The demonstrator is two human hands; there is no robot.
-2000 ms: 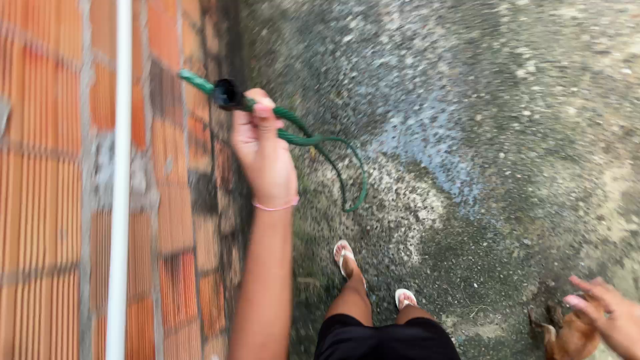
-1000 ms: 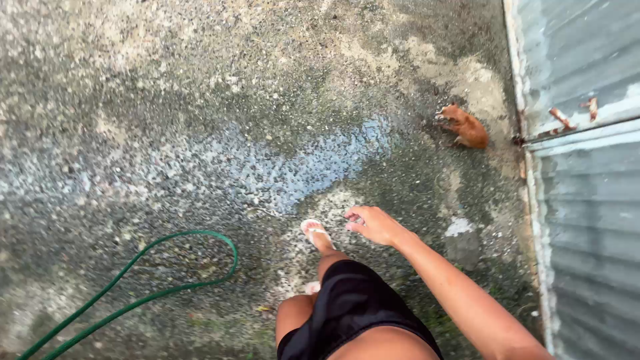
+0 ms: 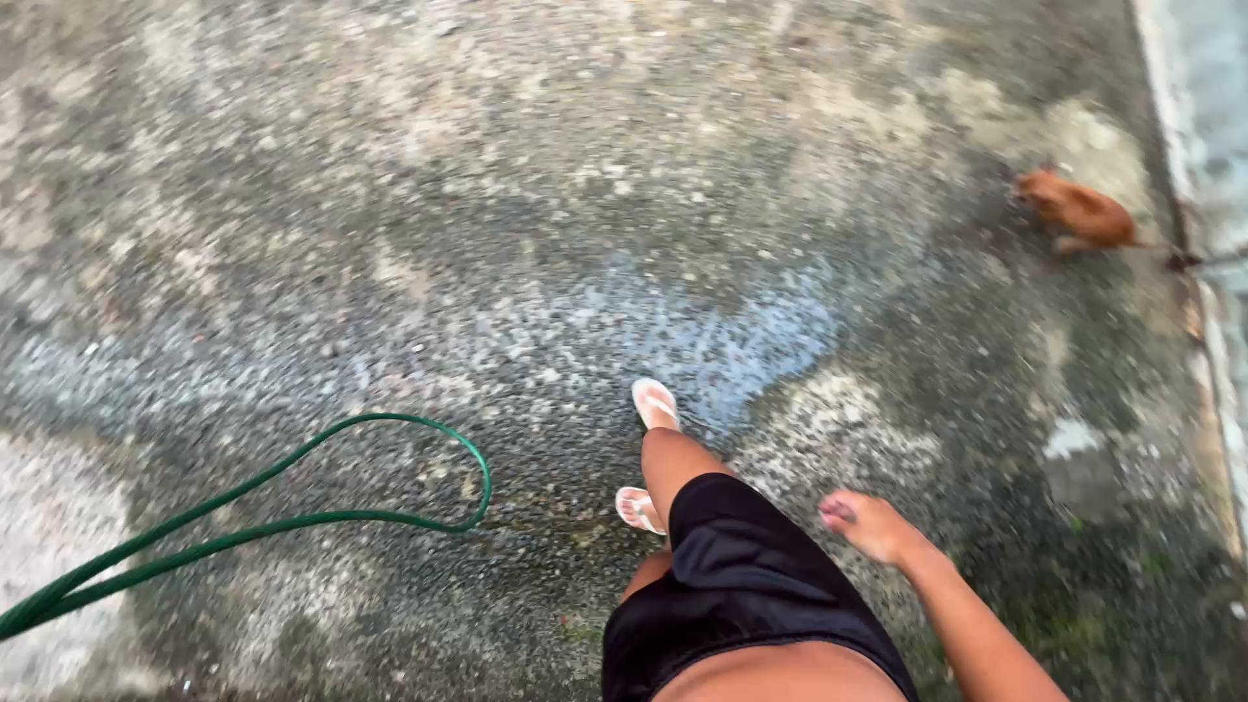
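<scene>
A looped green hose (image 3: 331, 519) reaches in from the left edge of the head view, its bend hanging over the rough concrete to the left of my feet. Whatever holds its far end is outside the view, as is my left hand. My right hand (image 3: 871, 526) hangs beside my black shorts at the lower right, with its fingers curled. I see no object in it, though the inside of the palm is hidden.
White flip-flops (image 3: 655, 404) are on my feet, by a wet patch (image 3: 770, 336) on the concrete. A small brown dog (image 3: 1082, 213) is at the upper right, near a pale metal gate or wall (image 3: 1219, 127) along the right edge.
Two seconds ago my left hand held the green hose by a brick wall; hand and wall are now out of view. The view has swung toward the metal side. My right hand's fingers were more spread before.
</scene>
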